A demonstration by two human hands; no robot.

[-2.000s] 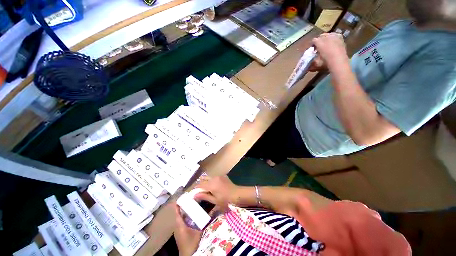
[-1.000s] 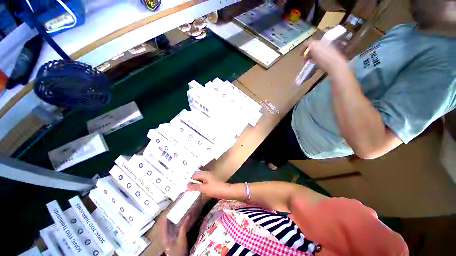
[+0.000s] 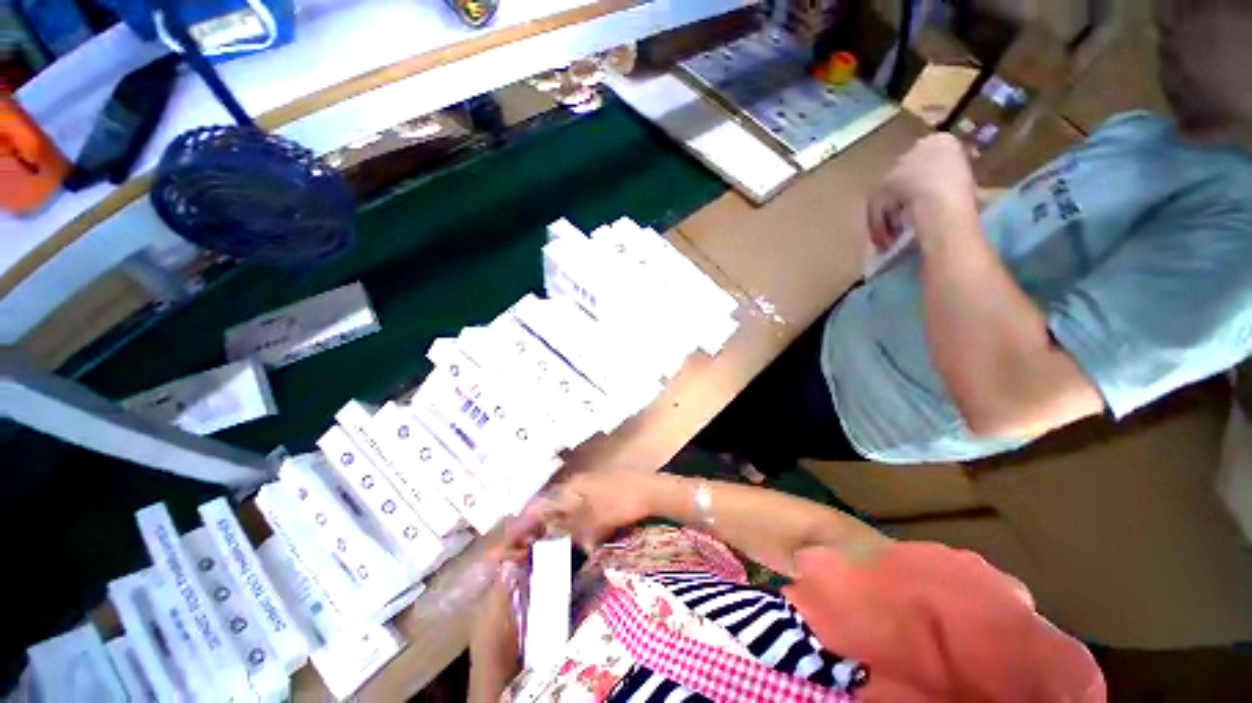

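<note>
A white toothbrush box point(image 3: 549, 604) stands near the apron at the bottom centre. My left hand point(image 3: 492, 625) is around its left side, partly hidden by the box and cut off by the bottom edge. My right hand point(image 3: 597, 505) is above the box's upper end, its fingers closed on thin, shiny clear film point(image 3: 460, 584) that stretches down-left over the bench edge. The film is blurred, and I cannot tell how much of the box it covers. A long row of overlapping white boxes point(image 3: 391, 474) lies beside my hands.
The brown bench cover point(image 3: 656, 429) runs beneath the row. Two greyer boxes lie on the green belt point(image 3: 453, 227). A dark-blue fan point(image 3: 251, 192) hangs at the white shelf edge point(image 3: 453, 69). At right, a coworker in a grey-green shirt point(image 3: 1044, 275) holds something white, mostly hidden.
The held box has turned more upright and moved nearer the apron. My right hand has shifted toward it, and clear film now spreads toward the row. The coworker's box has become mostly hidden.
</note>
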